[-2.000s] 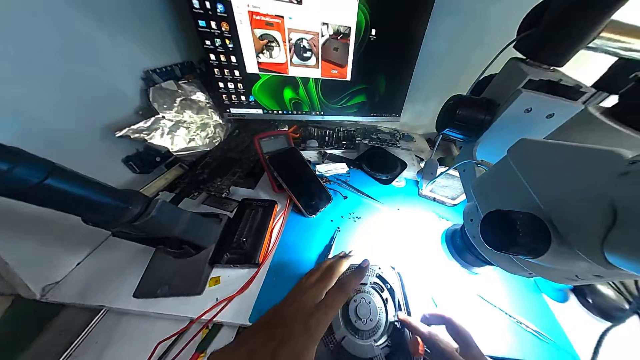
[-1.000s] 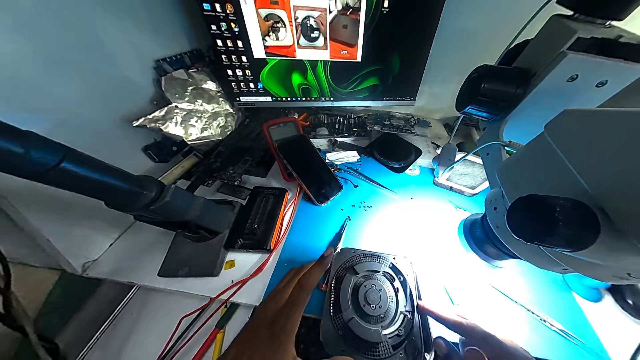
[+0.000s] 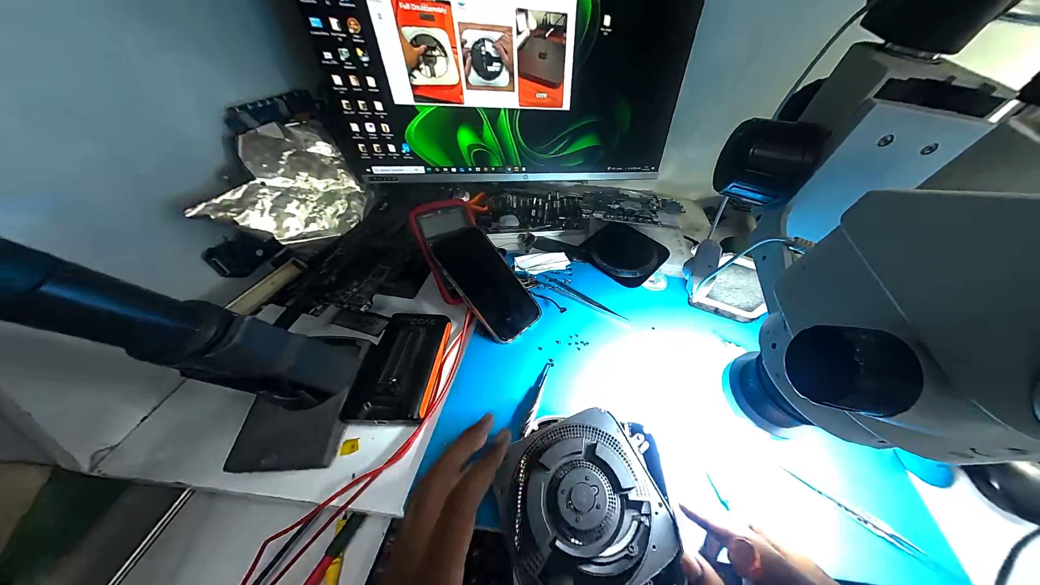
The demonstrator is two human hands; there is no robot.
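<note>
A dark device chassis with a round cooling fan (image 3: pixel 583 496) lies at the bottom middle, on the near part of the blue work mat (image 3: pixel 593 325). Against its left side is my left hand (image 3: pixel 451 504), fingers extended and slightly spread. My right hand (image 3: pixel 747 552) is at the lower right corner of the chassis; its index finger points left, and the other fingers are partly cut off by the frame. Whether it grips the chassis edge is unclear. A slim pointed tool (image 3: pixel 536 398) lies just beyond the chassis, and several tiny screws (image 3: pixel 573 343) are scattered farther back.
A stereo microscope (image 3: pixel 918 341) stands at right. Tweezers (image 3: pixel 861 512) lie on the mat's right; others (image 3: pixel 581 294) lie near a smartphone (image 3: pixel 485 284) resting on a red multimeter (image 3: pixel 439 219). Red leads (image 3: pixel 390 459) run along the left. A monitor (image 3: pixel 626 89) and foil (image 3: pixel 292 187) are behind.
Both hands have moved outward from over the chassis to its sides, and more of the fan now shows. The chassis has turned a little.
</note>
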